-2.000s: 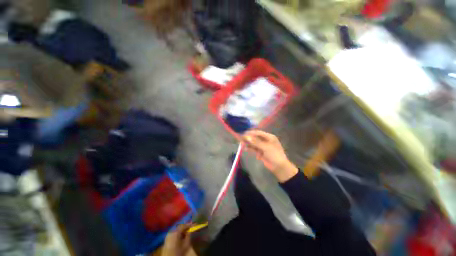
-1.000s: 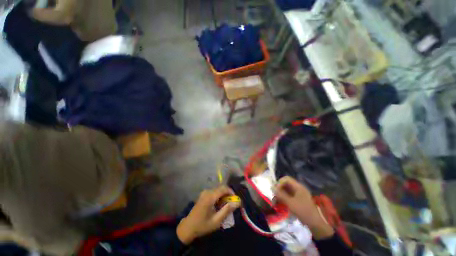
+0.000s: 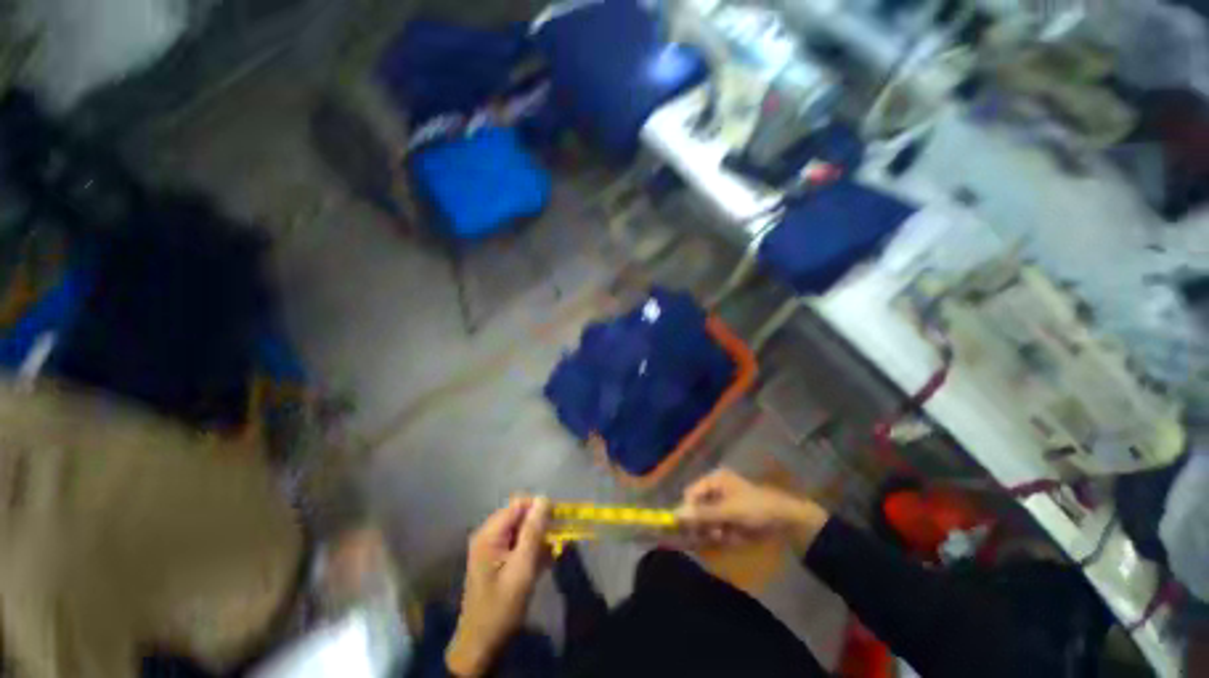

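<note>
A yellow tape measure [image 3: 613, 518] is stretched flat between my two hands, low in the middle of the view, above the floor. My left hand [image 3: 504, 572] pinches one end, with a short yellow piece hanging below the fingers. My right hand [image 3: 743, 511] grips the other end; its fingers are blurred. The dark sleeve of my right arm runs to the lower right.
An orange crate [image 3: 745, 371] of navy cloth [image 3: 643, 378] stands on the floor ahead. A blue chair [image 3: 480, 180] is beyond it. A white table edge [image 3: 988, 437] runs along the right. A person in brown [image 3: 139, 530] is at the lower left.
My hands, bunched around the tape a second ago, now hold it stretched between them. The view has shifted: the orange crate appears lower and a blue chair shows.
</note>
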